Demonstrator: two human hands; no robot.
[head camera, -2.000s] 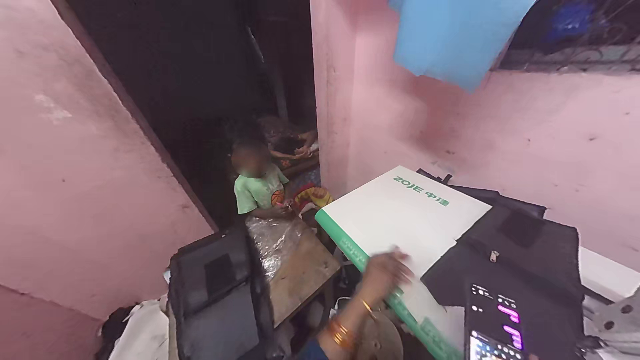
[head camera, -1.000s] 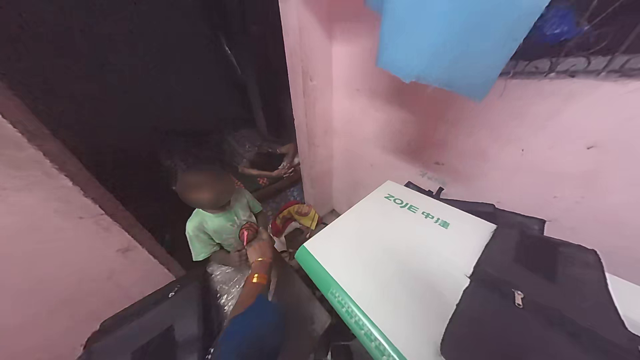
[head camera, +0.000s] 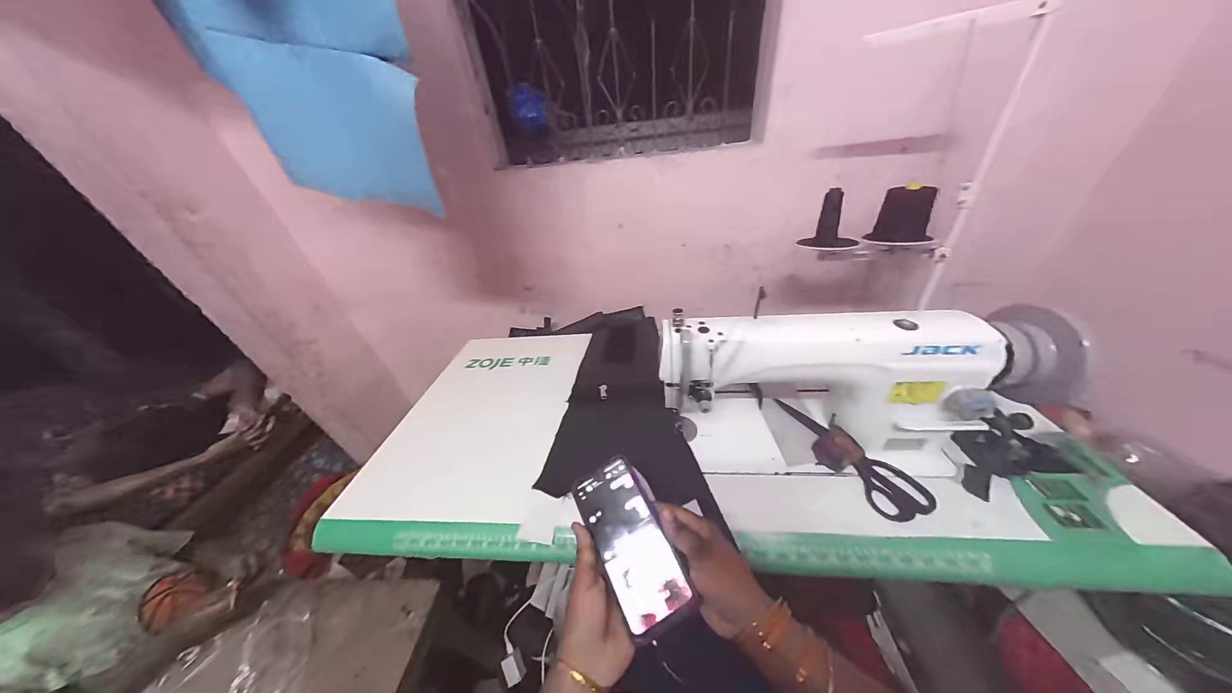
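Observation:
Both my hands hold a smartphone (head camera: 635, 549) with a lit screen, low in the middle of the head view. My left hand (head camera: 592, 616) grips its left side and my right hand (head camera: 717, 573) its right edge. Beyond the phone, black fabric (head camera: 616, 423) with a small zip pull lies on the sewing table (head camera: 443, 443), reaching up to the needle end of a white Jack sewing machine (head camera: 828, 356). Black-handled scissors (head camera: 866, 472) rest on the table in front of the machine body.
A wooden surface with clear plastic (head camera: 289, 635) stands at the lower left, beside a person's pale green clothing (head camera: 87, 587). Thread cones (head camera: 903, 214) sit on a wall stand. Black scraps (head camera: 1001, 448) lie right of the scissors. A white cable (head camera: 510, 635) hangs below the table.
The view has swung right to the sewing machine. My hand, a second ago extended toward the child at the left, is now at the phone, which lay on the black fabric two seconds ago.

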